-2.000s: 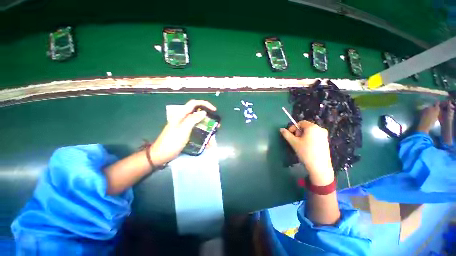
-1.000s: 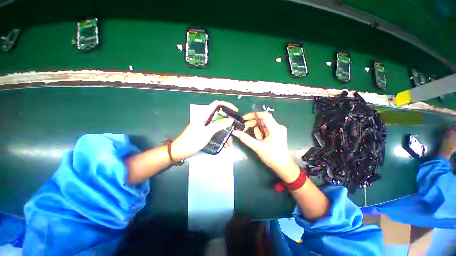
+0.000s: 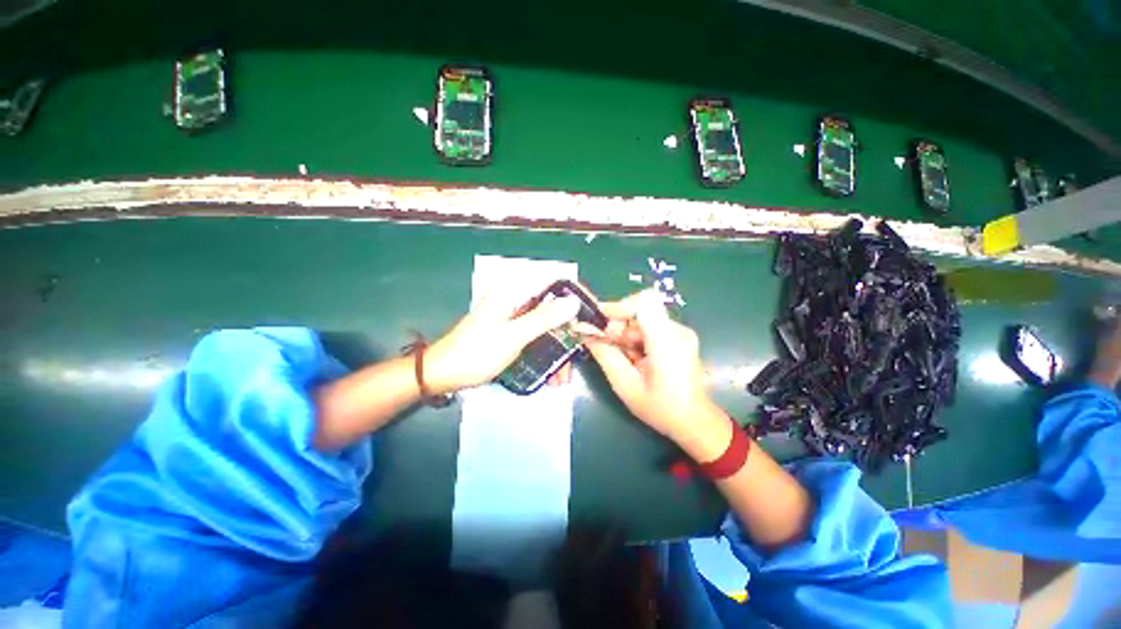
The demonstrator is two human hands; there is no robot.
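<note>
A half-assembled phone unit (image 3: 537, 360) with green board showing is tilted over the pale sheet (image 3: 514, 461). My left hand (image 3: 494, 344) holds it from the left, thumb on its upper part. My right hand (image 3: 649, 359) is at the phone's upper right edge, its fingertips pinching a dark part (image 3: 582, 304) that lies along the phone's top end. Whether a thin tool is also in my right hand cannot be told. A large heap of black plastic parts (image 3: 858, 350) lies right of my right hand. Small white pieces (image 3: 663, 278) lie just above my right hand.
Beyond the cream belt edge strip (image 3: 369, 197), the green belt carries several open phones (image 3: 464, 116) with small white pieces beside them. A grey bar with a yellow end (image 3: 1002, 235) juts in at right. Another phone (image 3: 1034, 354) and another person's blue sleeve (image 3: 1082, 430) are at far right.
My right hand has come from the black heap to the phone, bringing a dark part. Since a second ago the part has shifted onto the phone's top end, with both hands still there.
</note>
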